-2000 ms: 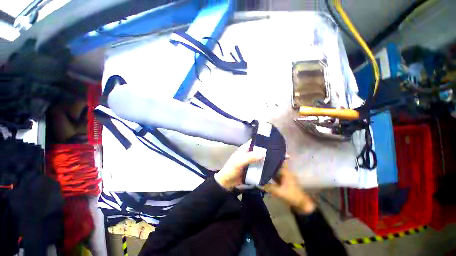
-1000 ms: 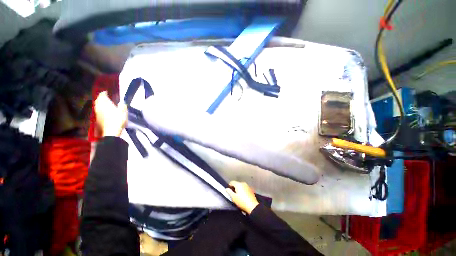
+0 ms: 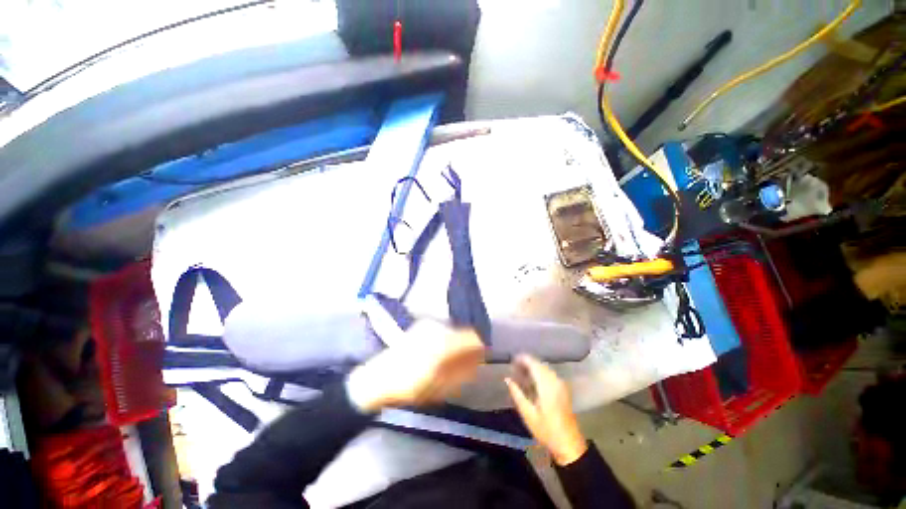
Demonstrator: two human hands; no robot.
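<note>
My left hand is over the grey padded arm and grips a dark narrow strip with a pale part. The strip runs from the hand across the white table cover towards the back. My right hand is just right of it, near the table's front edge, slightly blurred; its fingers look apart and I see nothing held in it. More black-and-white strips lie along the front side of the padded arm, partly hidden by my left arm. Their dark ends curl at its left end.
The steam iron with its orange-yellow handle lies right, beside the brown metal rest. Black-handled scissors are at the table's right corner. A blue support bar crosses the table. Red crates stand right and left. A yellow hose hangs behind.
My left hand has moved from the padded arm's left end to its middle. The strip from the table's back is now in it. My right hand has released the front strips and moved right.
</note>
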